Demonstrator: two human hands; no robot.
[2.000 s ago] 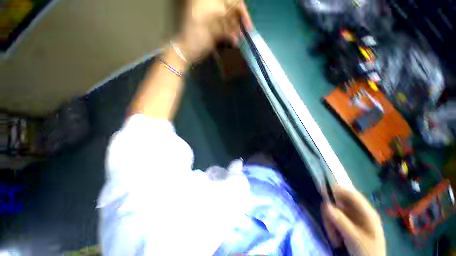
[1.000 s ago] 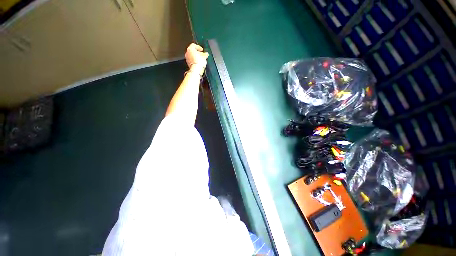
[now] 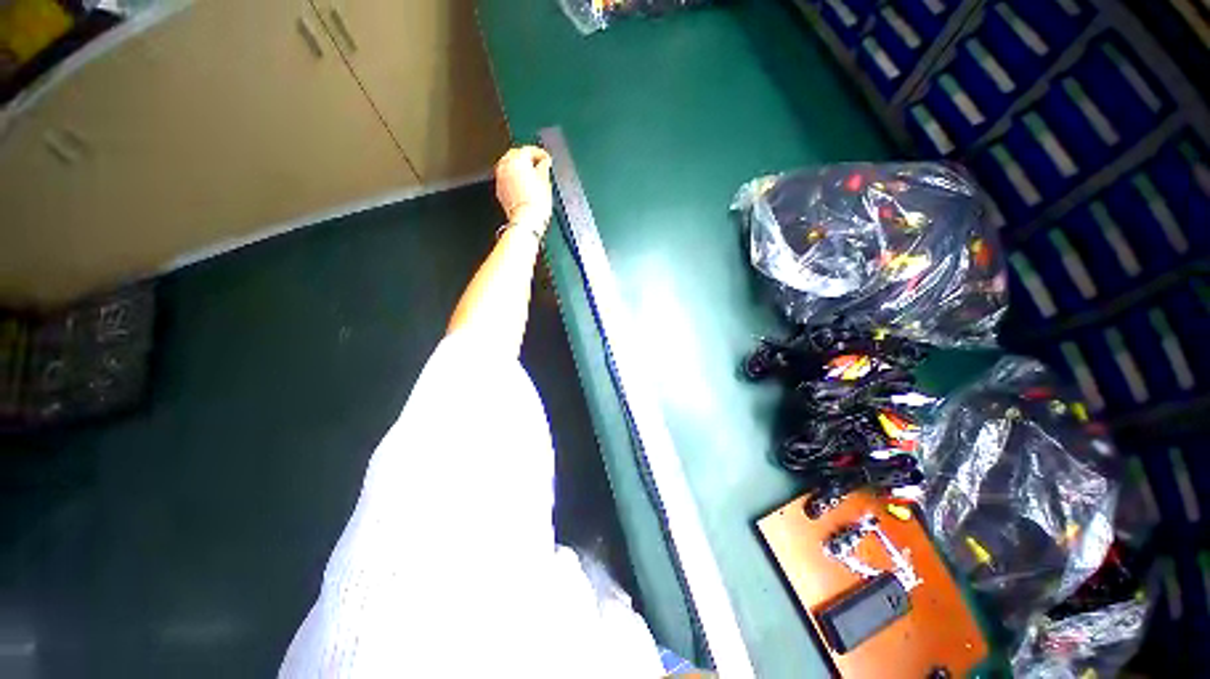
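A long steel rule lies along the near edge of the green bench. A thin black cable runs beside the rule's edge, stretched almost straight. My left hand is at the far end of the rule, fingers closed on the far end of the cable; the plug end in the fingers is too small to make out. My left arm reaches out in a white sleeve. My right hand is out of the picture, and the cable's near end is cut off at the bottom.
Right of the rule are a heap of black cables with coloured plugs, clear plastic bags of cables and an orange-brown test board with a black box. Blue parts bins stand behind. Beige cabinets are at the upper left.
Since two seconds ago, my left hand has ended up farther away at the rule's far end, and my right hand has left the picture. Over the last second the view has shifted only slightly.
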